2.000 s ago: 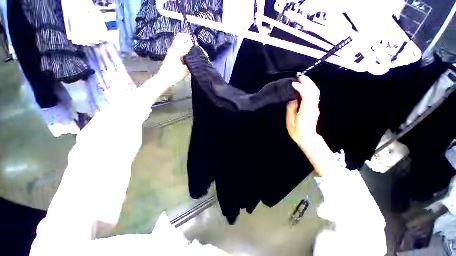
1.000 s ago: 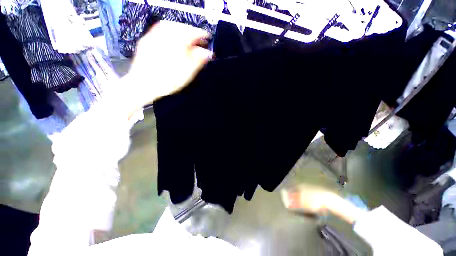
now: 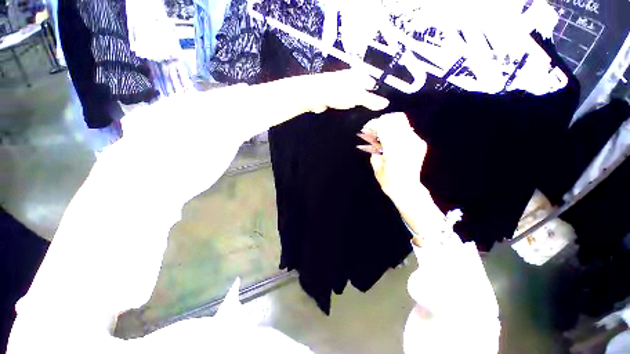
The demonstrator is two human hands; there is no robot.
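Black garments (image 3: 331, 200) hang from white hangers (image 3: 311, 41) in front of me, with uneven lower edges. My left hand (image 3: 349, 93) reaches across their top, just below the hanger bars. It is overexposed, and I cannot tell whether its fingers grip the cloth. My right hand (image 3: 397, 145) is just below and right of it, in front of the black cloth. Two short points, which look like thread snips (image 3: 368, 143), stick out from its fingers towards the left. The rest of the tool is hidden in the hand.
Striped frilly garments (image 3: 121, 62) and pale ones hang at the upper left. A metal rack bar (image 3: 262, 285) runs low across the floor. A white cloth bundle (image 3: 544, 238) is at the right, beside a curved rail. A dark board with writing (image 3: 580, 31) is at the upper right.
The waistband stretched between both hands earlier was let go. My left hand has moved right along the top. My right hand dropped low, then came back up beside it with small points showing.
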